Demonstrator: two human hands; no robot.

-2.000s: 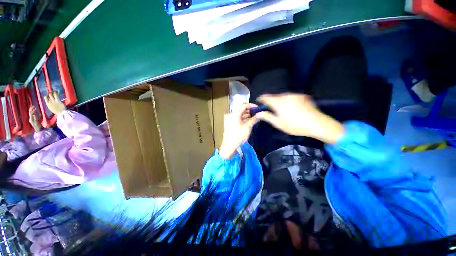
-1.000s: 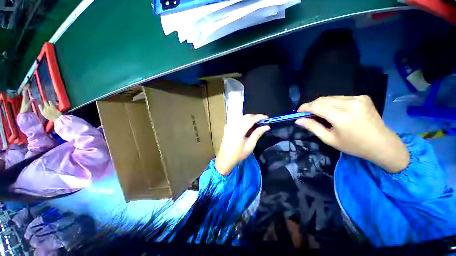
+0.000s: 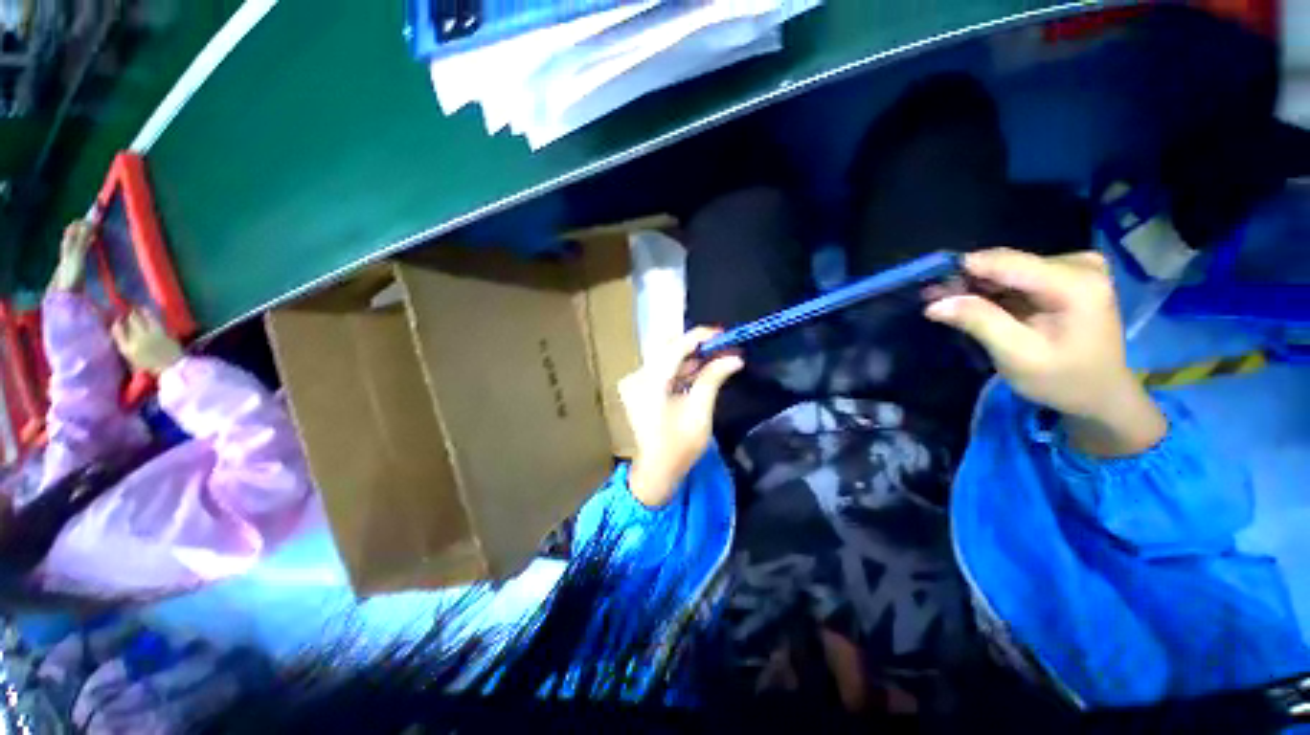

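A slim blue tablet [image 3: 833, 303] is held edge-on above my lap. It slopes up from left to right. My left hand [image 3: 678, 409] pinches its left end between thumb and fingers. My right hand [image 3: 1042, 333] grips its right end, with the thumb below. The tablet's broad faces are hardly visible at this angle, so I cannot tell whether it is fully closed.
An open cardboard box [image 3: 496, 409] stands left of my lap, with a whitish sheet [image 3: 658, 295] at its right side. Loose white sheets [image 3: 575, 86] and a blue cover [image 3: 503, 17] lie on the green bench [image 3: 316, 158]. At left, a person in pink sleeves handles a red tray [image 3: 154, 244].
The tablet was turned and its full length now shows edge-on. My hands have moved apart, the right one up and to the right. The neighbour's hands have shifted at the red tray.
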